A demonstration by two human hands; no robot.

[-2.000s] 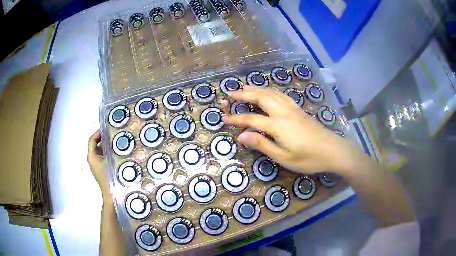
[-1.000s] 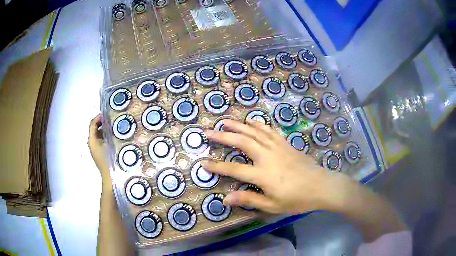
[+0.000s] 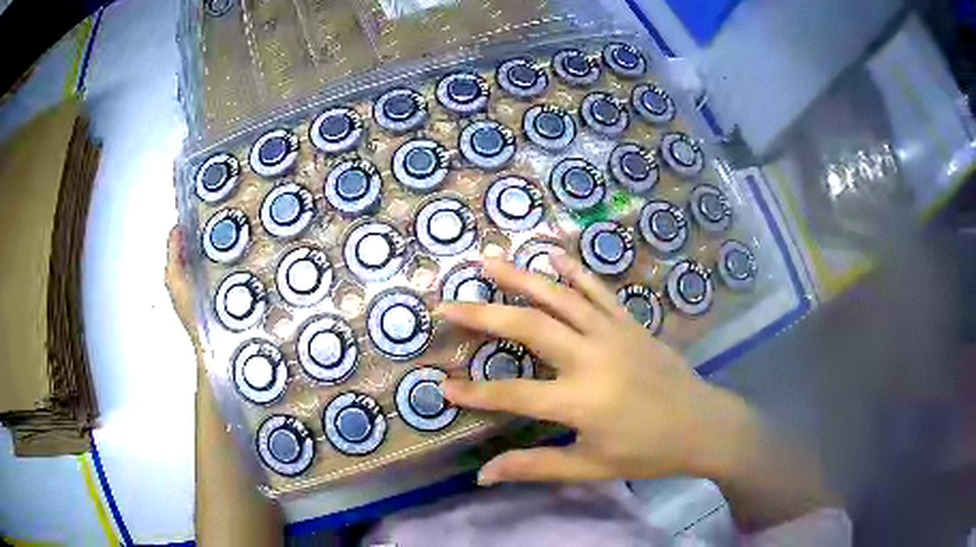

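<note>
The clear blister tray (image 3: 353, 294) lies in front of me, its round pockets filled with rows of ring-shaped parts (image 3: 397, 324). My right hand (image 3: 599, 385) is spread flat over the front middle of the tray, fingertips on or just above several parts, and holds nothing that I can see. It covers some pockets. My left hand (image 3: 180, 280) is at the tray's left edge, mostly hidden behind it, so its grip cannot be told. The slotted supply tray (image 3: 321, 48) lies behind, cut off by the top edge.
A stack of cardboard sheets (image 3: 64, 288) stands at the left. A white label (image 3: 412, 5) is partly visible on the supply tray. Empty clear trays (image 3: 862, 176) lie at the right beyond the pale partition (image 3: 792, 80). A blue panel (image 3: 701, 16) is at the top right.
The trays have shifted up and left in view. My right hand has moved from the tray's back rows towards the front rows, uncovering the parts there. My left hand stays at the left edge.
</note>
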